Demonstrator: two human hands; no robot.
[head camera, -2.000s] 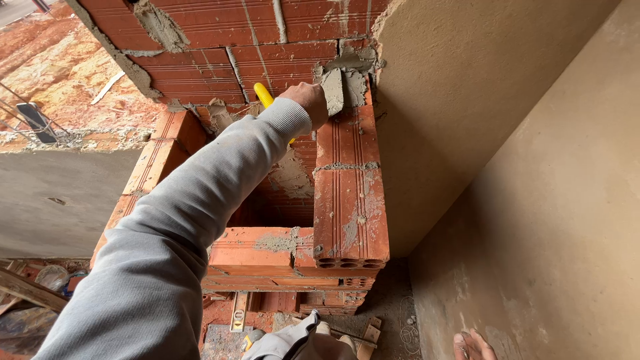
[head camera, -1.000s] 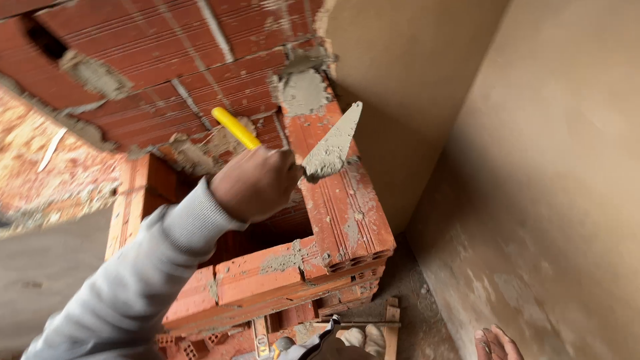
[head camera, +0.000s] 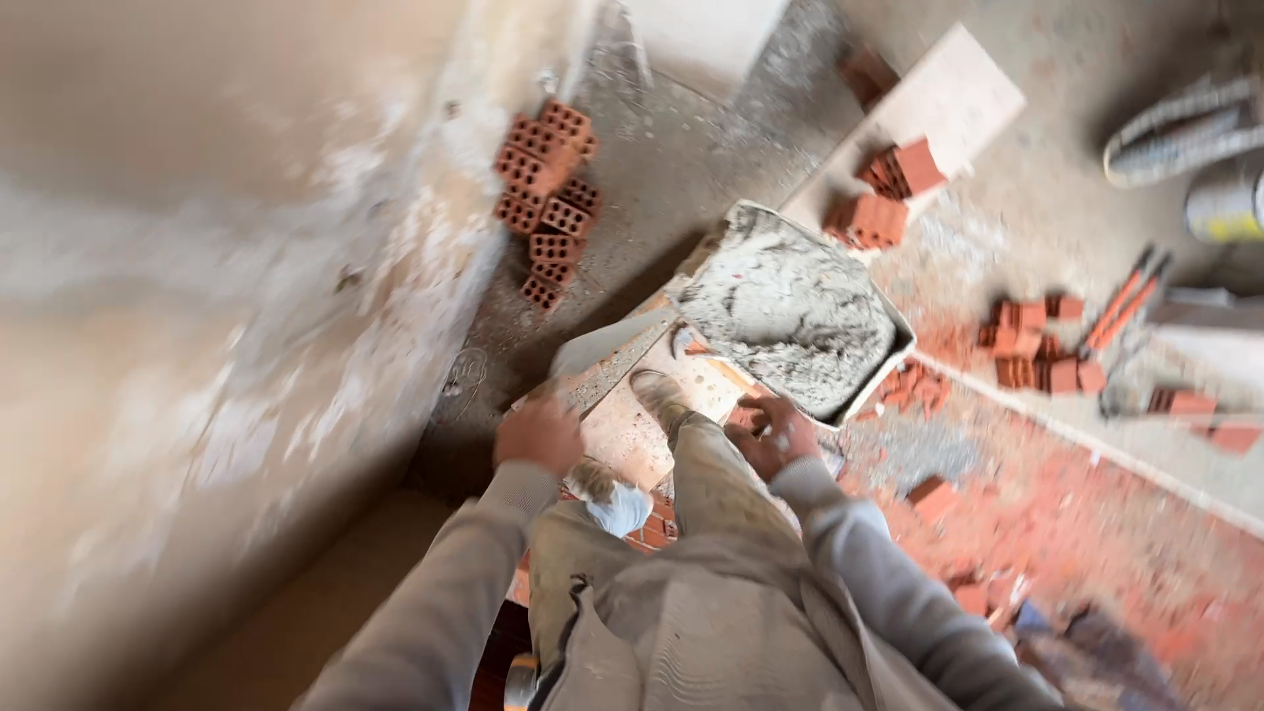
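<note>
My left hand (head camera: 541, 432) is closed around a trowel, whose blurred grey blade (head camera: 610, 339) points up and right. Its handle is hidden in the fist. My right hand (head camera: 775, 436) hangs near the lower corner of the mortar tub, fingers loosely curled and apart, with nothing visible in it. Wet grey mortar (head camera: 790, 296) lies in the square tub (head camera: 897, 314), scooped lower toward the near right side. One shoe (head camera: 660, 393) rests on a mortar-spattered board (head camera: 632, 430), just below the tub.
Hollow clay bricks (head camera: 548, 178) are stacked by the plastered wall (head camera: 296, 296) at left. More bricks (head camera: 874, 219) lie on and beside a pale board (head camera: 958, 99). At right are broken bricks (head camera: 1047, 346), orange-handled long tools (head camera: 1121, 301) and a bucket (head camera: 1224, 207).
The view has swung far, from the hollow-brick structure to the floor and mortar tub. Earlier my left hand held the yellow-handled trowel at the brickwork. My right hand has come fully into view.
</note>
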